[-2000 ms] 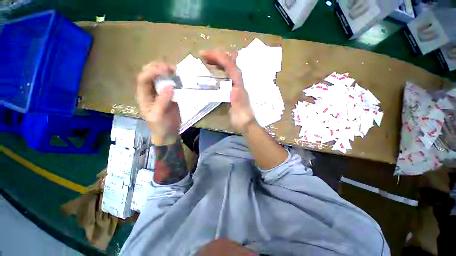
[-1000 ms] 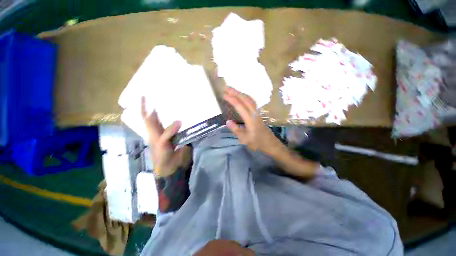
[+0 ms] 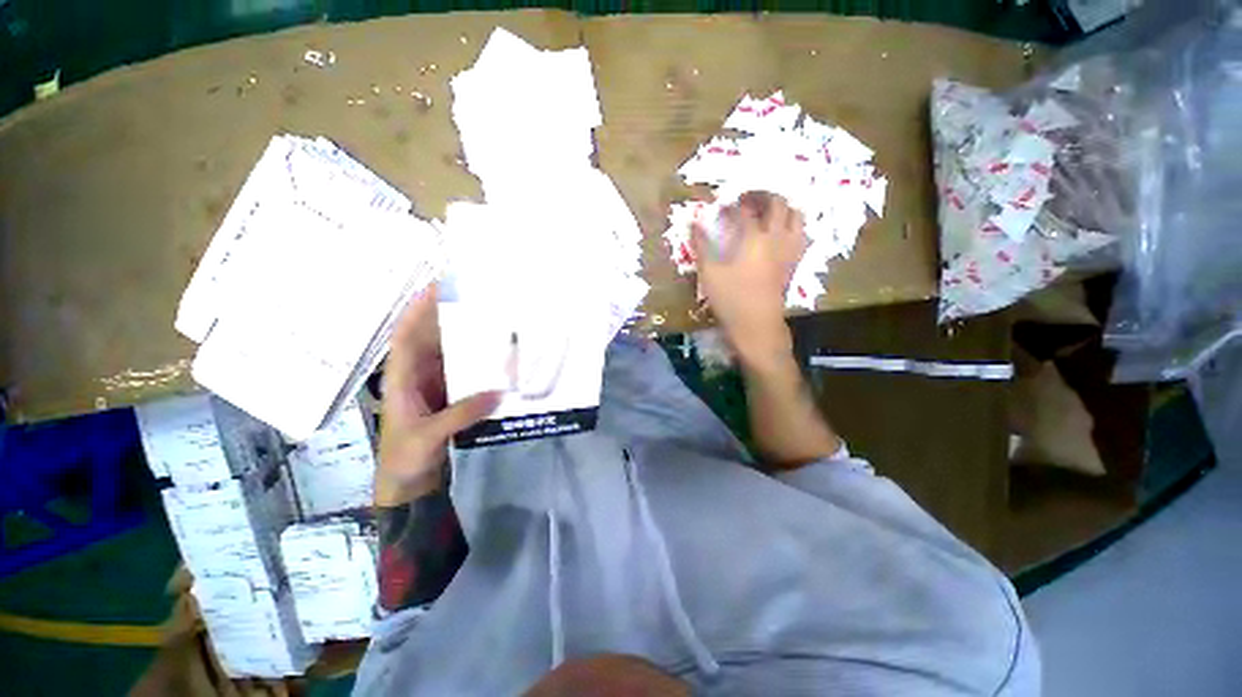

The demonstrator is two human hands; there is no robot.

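My left hand point(image 3: 425, 409) holds a white retail carton point(image 3: 524, 334) at its lower left, thumb on the printed face. The carton's black band with white lettering faces me, at the bench's near edge. My right hand point(image 3: 752, 266) is over the loose heap of small red-and-white sachets point(image 3: 834, 170), fingertips among them; whether it grips one cannot be told. White paper pieces point(image 3: 529, 109) lie in a column behind the carton, which overlaps them. A pile of flat cartons point(image 3: 293, 286) lies to the left of my left hand.
A clear bag of sachets point(image 3: 1001, 204) lies at the right end of the cardboard-covered bench point(image 3: 654, 68), beside more clear plastic point(image 3: 1192, 204). White bundles of flat cartons point(image 3: 232, 545) stand below the bench at left. Part of a blue crate point(image 3: 68, 497) shows at far left.
The carton now shows its printed face upright in my left hand, apart from the flat pile. My right hand has left the carton and moved right to the sachets. The view has shifted right.
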